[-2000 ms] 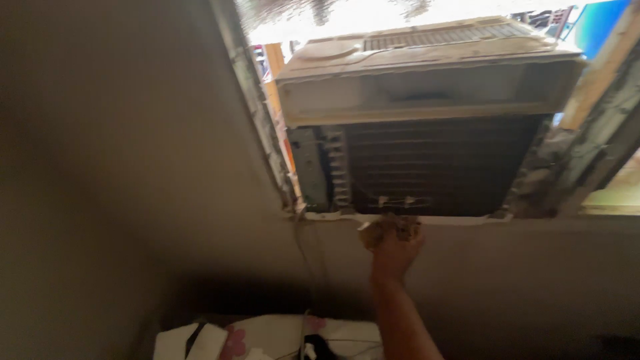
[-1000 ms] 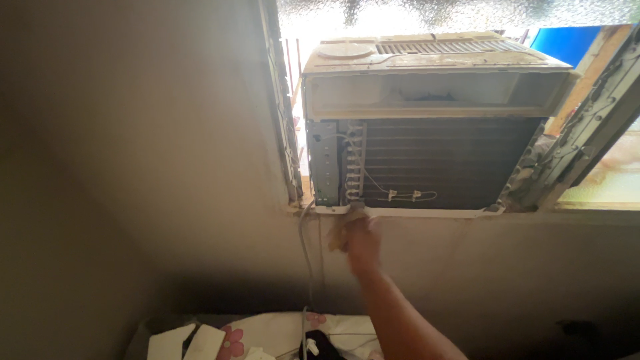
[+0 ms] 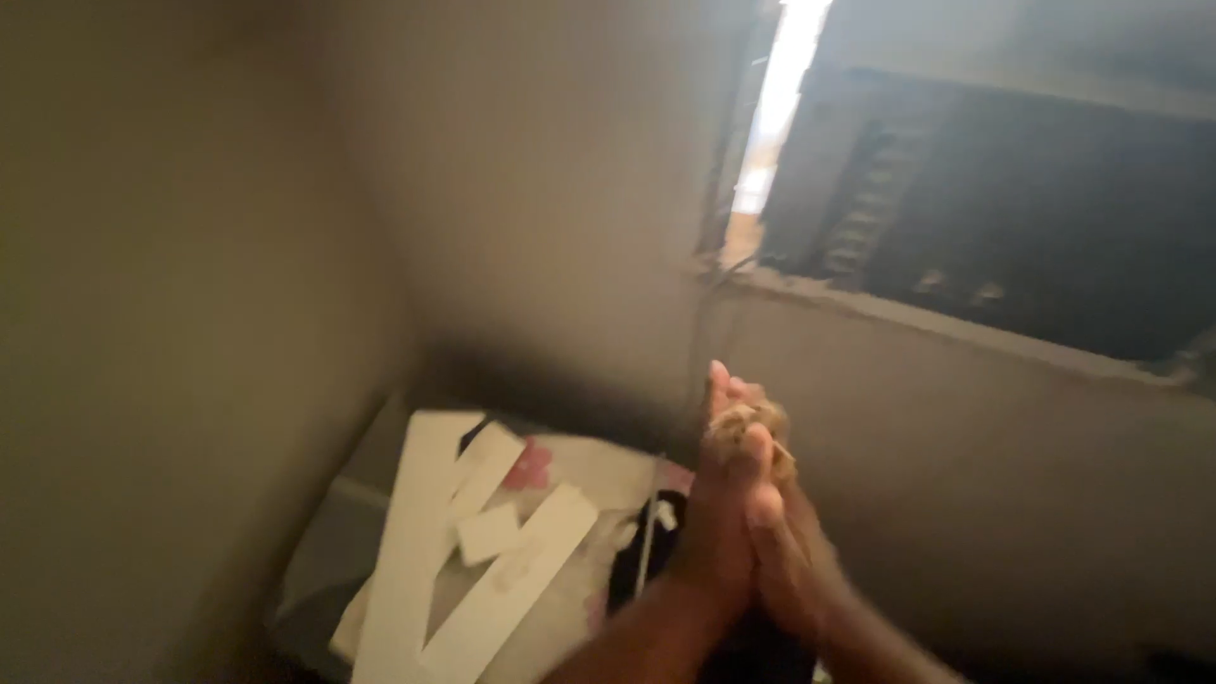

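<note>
My left hand (image 3: 727,513) and my right hand (image 3: 793,541) are together below the window opening, palms facing each other. A crumpled tan wad (image 3: 750,432), perhaps a cloth or sponge, is pressed between them near the fingers. Which hand bears more of it cannot be told. Above and to the right, blurred, is the window air conditioner (image 3: 1045,218) with its dark finned coil bare. A cord (image 3: 701,332) hangs from the lower left corner of the opening, left of my fingertips.
Below left, white flat strips (image 3: 513,579) and a small white piece (image 3: 489,534) lie on a floral cloth (image 3: 579,456). A dark item (image 3: 632,551) lies beside my wrists. The wall (image 3: 532,190) rises behind, with a pale ledge (image 3: 950,328) under the unit.
One hand held the tan wad at the ledge under the air conditioner, then moved left along it. Now that wad is lower, between both hands. The view has swung down and left.
</note>
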